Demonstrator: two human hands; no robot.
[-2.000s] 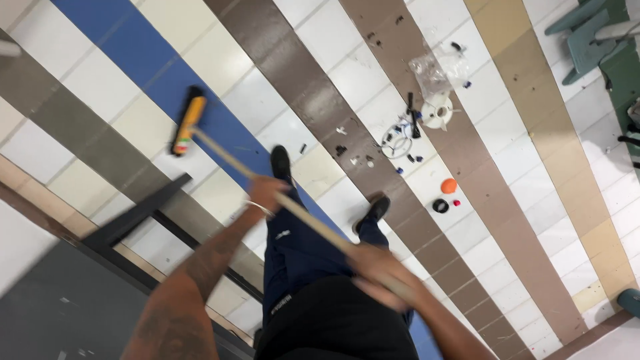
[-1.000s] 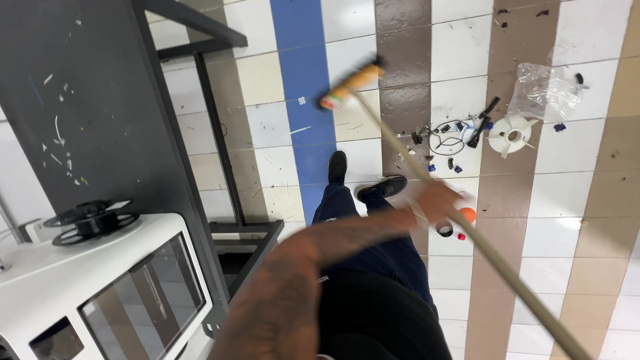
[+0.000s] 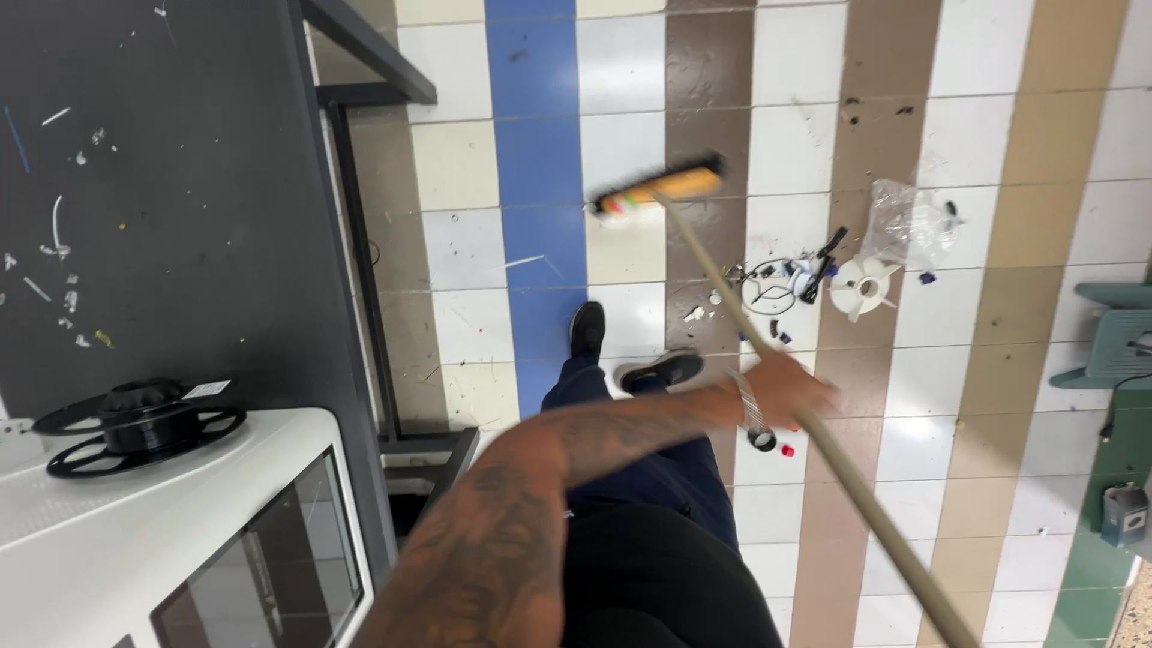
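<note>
My left hand, with a bracelet at the wrist, is closed around the wooden pole of a push broom. The pole runs from the lower right up to the orange broom head with black bristles, blurred, over the brown and pale tiles ahead of my shoes. My right hand is out of view. Right of the pole lie a cable loop, small dark parts, a white spool-like plastic part and a clear plastic bag. Near my wrist are a black ring and a small red piece.
A dark table with plastic scraps stands at left, its metal frame reaching over the floor. On it are a white machine and a black filament spool. A green chair-like object and a small box are at right.
My right hand, on the pole in the earliest frame, is out of view. My left hand still holds the pole. The broom head has swept across the tiles. The view has turned towards the table.
</note>
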